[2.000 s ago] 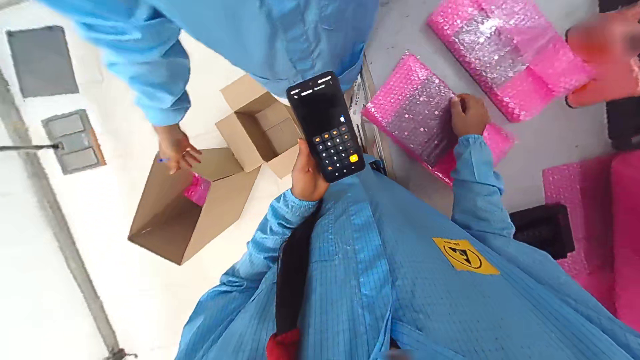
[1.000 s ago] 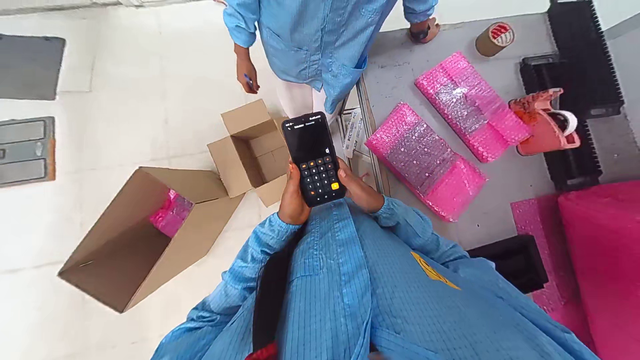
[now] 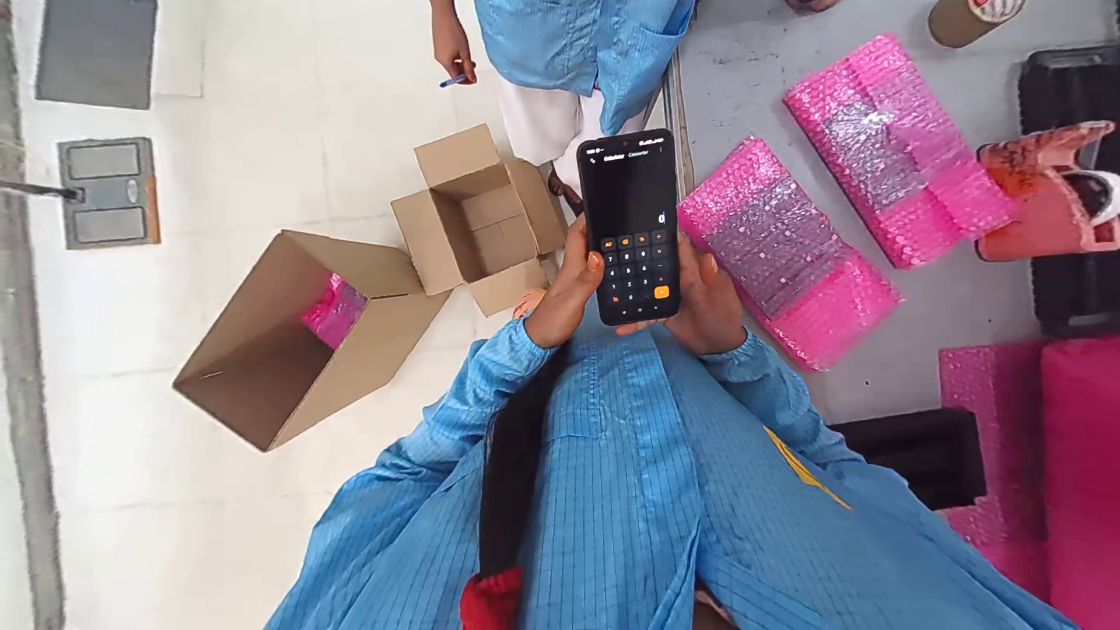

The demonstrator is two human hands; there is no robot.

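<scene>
A black smartphone (image 3: pixel 628 227) with a calculator on its screen is held upright in front of my blue smock. My left hand (image 3: pixel 567 293) grips its left edge, the thumb at the lower side. My right hand (image 3: pixel 704 302) supports the right edge and the bottom, some of its fingers hidden behind the phone. Just right of my right hand, a pink bubble-wrapped package (image 3: pixel 787 254) lies on the grey table, with a second bubble-wrapped package (image 3: pixel 897 149) beyond it.
An open cardboard box (image 3: pixel 367 376) with a pink bubble-wrapped item (image 3: pixel 334 311) and a smaller open box (image 3: pixel 490 223) stand on the floor. Across from me is a person in a blue smock (image 3: pixel 560 44). A tape dispenser (image 3: pixel 1041 197), tape roll (image 3: pixel 967 22) and black tray (image 3: pixel 919 455) are on the table.
My right hand has moved from the nearer bubble-wrapped package to the phone, which both hands now hold. The other person's hand has withdrawn from above the large box, and that person stands farther back.
</scene>
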